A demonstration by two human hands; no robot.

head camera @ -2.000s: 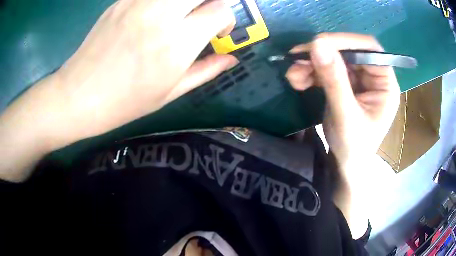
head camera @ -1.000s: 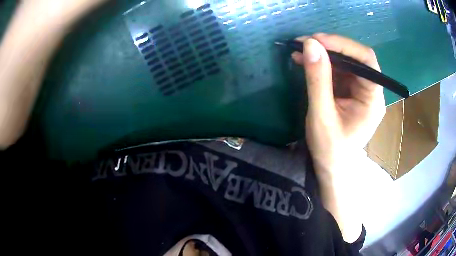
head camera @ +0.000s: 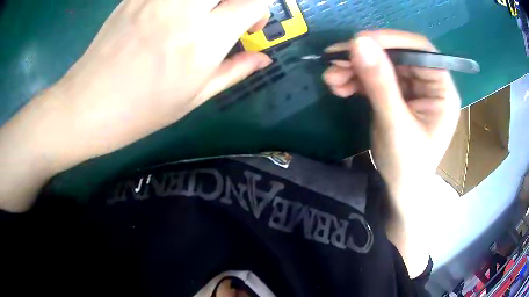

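Note:
My left hand (head camera: pixel 156 69) holds a yellow-and-black housing (head camera: pixel 278 30) at the top centre, over the clear release sheet (head camera: pixel 290 96). The hand and the top edge of the picture hide part of the housing. Rows of small black adhesive pieces (head camera: pixel 261 83) show on the sheet below my left thumb. My right hand (head camera: pixel 400 87) holds dark tweezers (head camera: pixel 429 60) between thumb and fingers. The tip points left, a short way right of and below the housing, not touching it. Whether a piece is on the tip cannot be told.
The green bench (head camera: pixel 313 134) runs across the view, with its edge near my dark clothing. An open brown carton (head camera: pixel 481 136) is below the bench edge at the right. Blurred coloured items are at the lower right corner, and yellow-and-black parts at the upper right corner.
One second ago my left hand was mostly out at the upper left, with no housing in view. It is now over the sheet with a housing. The tweezers have turned flatter and their tip has shifted left.

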